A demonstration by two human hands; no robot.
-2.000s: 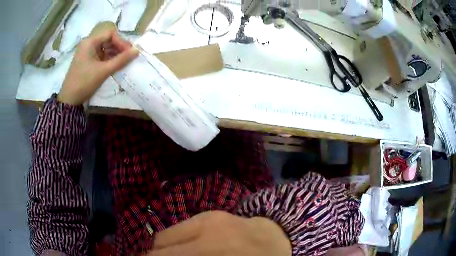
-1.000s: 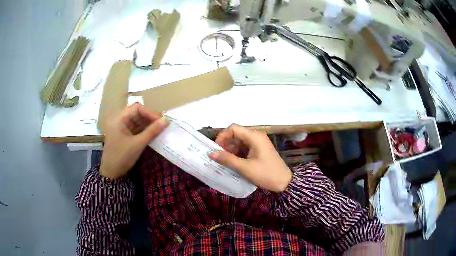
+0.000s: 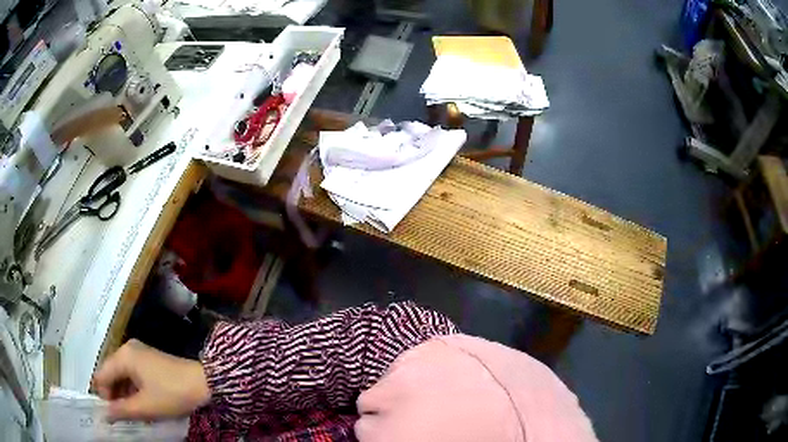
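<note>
My right hand [image 3: 151,380] is at the lower left, with its fingers curled, over a white paper pattern piece [image 3: 73,419] with faint printing. The hand is blurred, and whether its fingers grip the paper cannot be told. The pattern is cut off by the bottom of the picture. A small part of a khaki piece [image 3: 52,367] shows just above the pattern at the left edge. My left hand is out of the picture.
Black shears [image 3: 102,194] lie on the white machine table [image 3: 108,259] beside the cream sewing machine [image 3: 73,78]. A white notions box [image 3: 275,155] with red items stands at the table's corner. A wooden bench [image 3: 536,233] bears white cloth or paper [image 3: 389,186]. Papers [image 3: 484,86] lie beyond it.
The view has swung right, towards the bench and floor. The pattern and my right hand now show at the lower left. My left hand has gone out of view.
</note>
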